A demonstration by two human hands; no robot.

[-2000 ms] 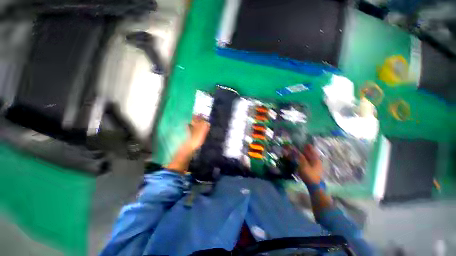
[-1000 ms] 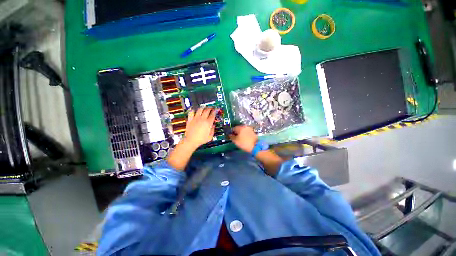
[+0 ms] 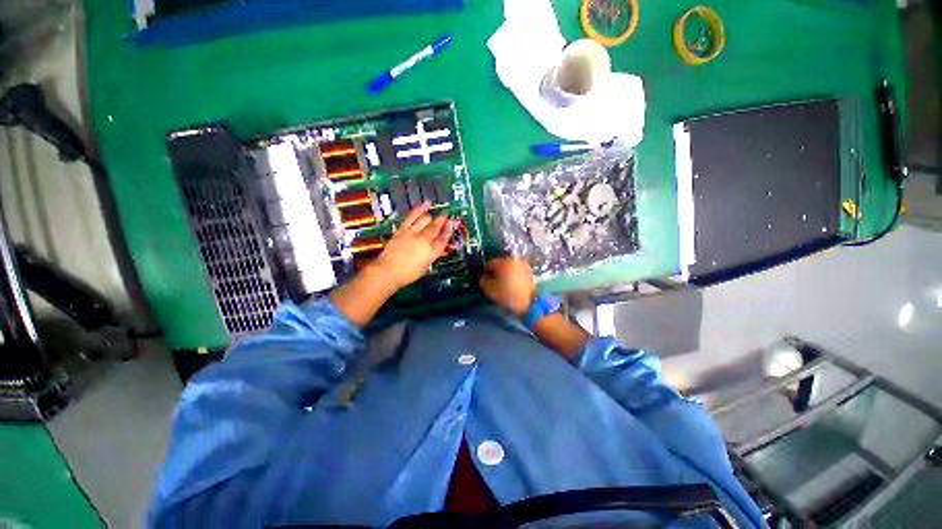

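The power circuit board assembly (image 3: 418, 191) lies on the green mat in front of me. Orange copper windings (image 3: 356, 209) and a row of white-silver blocks (image 3: 300, 212) stand on it. The black vented panel (image 3: 229, 243) runs along its left side. My left hand (image 3: 413, 248) rests on the board's lower right part, fingertips at small parts near the right edge. What is under the fingers is hidden. My right hand (image 3: 506, 284) is curled at the board's lower right edge; I cannot tell whether it holds anything.
A clear bag of small parts (image 3: 563, 212) lies right of the board. Beyond are a paper cup (image 3: 578, 70) on a white wipe (image 3: 527, 47), markers (image 3: 410, 64) and yellow rings (image 3: 699, 35). A dark metal chassis (image 3: 764, 191) and black screwdriver (image 3: 890, 129) lie right.
The blurred view has settled and tilted nearer. My left hand has moved from the vented panel side onto the board's right part. My right hand stays near the board's right edge.
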